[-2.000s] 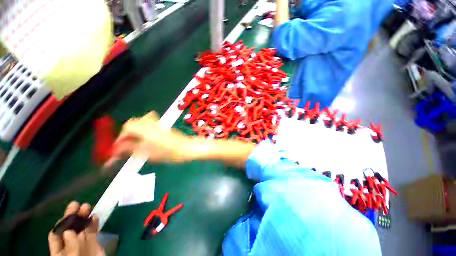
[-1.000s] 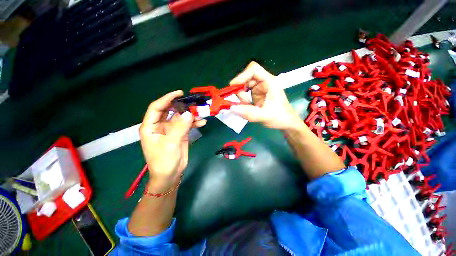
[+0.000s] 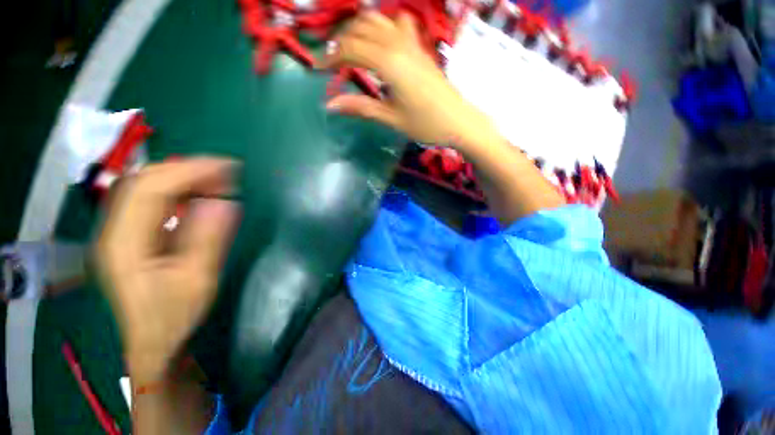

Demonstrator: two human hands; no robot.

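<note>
The view is blurred. My left hand [image 3: 161,246] is over the green bench at the left, thumb and fingertips apart with nothing visible between the tips. Small red and white bits show in the gap behind its fingers. A red spring clamp with a black end [image 3: 127,144] lies by a white paper [image 3: 89,134], above my left hand. My right hand [image 3: 408,85] is at the near edge of the red clamp pile [image 3: 297,21], fingers spread around a red clamp [image 3: 365,81]; whether it grips this clamp is unclear.
A white tray [image 3: 535,98] right of my right hand has clamped black units along its edges. A thin red stick [image 3: 89,386] lies at lower left. A pale rail [image 3: 42,204] curves down the left side. A cardboard box [image 3: 650,221] and blue bin [image 3: 714,92] are at the right.
The view has swung right. My hands, together around a red clamp with a black piece a second ago, are now apart; my right hand has moved to the clamp pile.
</note>
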